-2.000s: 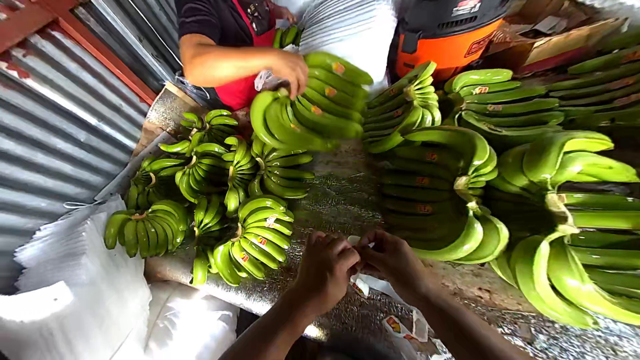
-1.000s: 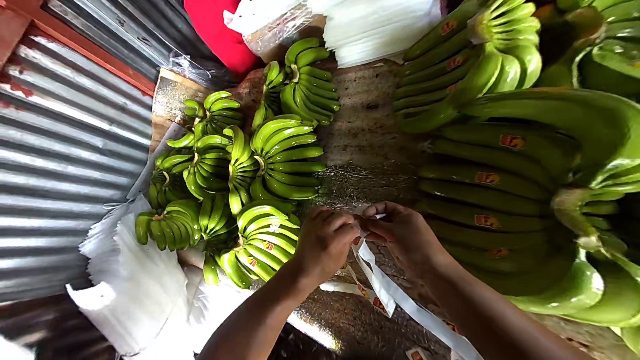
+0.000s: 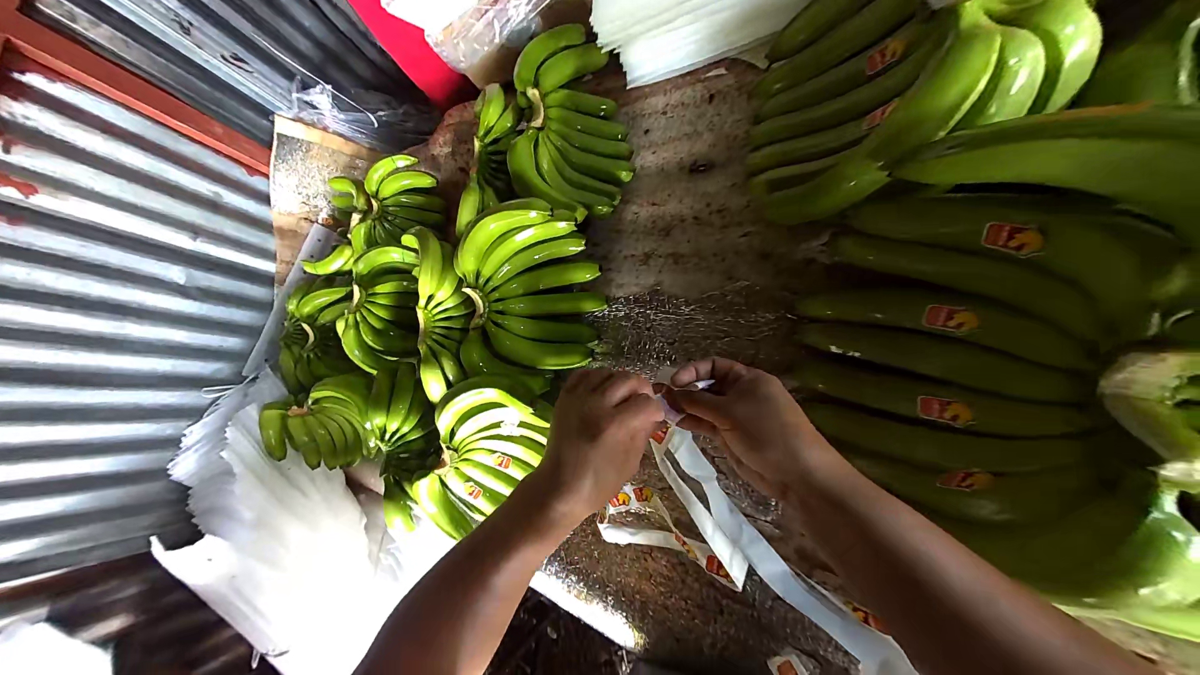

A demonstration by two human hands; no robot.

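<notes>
My left hand [image 3: 609, 417] and my right hand [image 3: 736, 412] meet above the wet wooden table, fingertips pinching a white strip of sticker backing [image 3: 708, 497] between them. The strip hangs down toward the lower right, with red and yellow stickers on part of it. Just left of my left hand lies a hand of green bananas [image 3: 487, 459] bearing small stickers. To the right of my right hand rests a large hand of green bananas [image 3: 947, 375] with a sticker on several fruits. My fingers partly hide the upper end of the strip.
Several more green banana hands [image 3: 525, 291] cluster at the left. Stacked white sheets [image 3: 291, 506] lie at lower left, another white stack [image 3: 694, 33] at the top. A corrugated metal wall [image 3: 122, 328] bounds the left side. More bananas [image 3: 872, 94] lie at upper right.
The view has moved closer to the table. The banana hand that a co-worker held up two seconds ago is no longer in the air. Both my hands stay together on the strip.
</notes>
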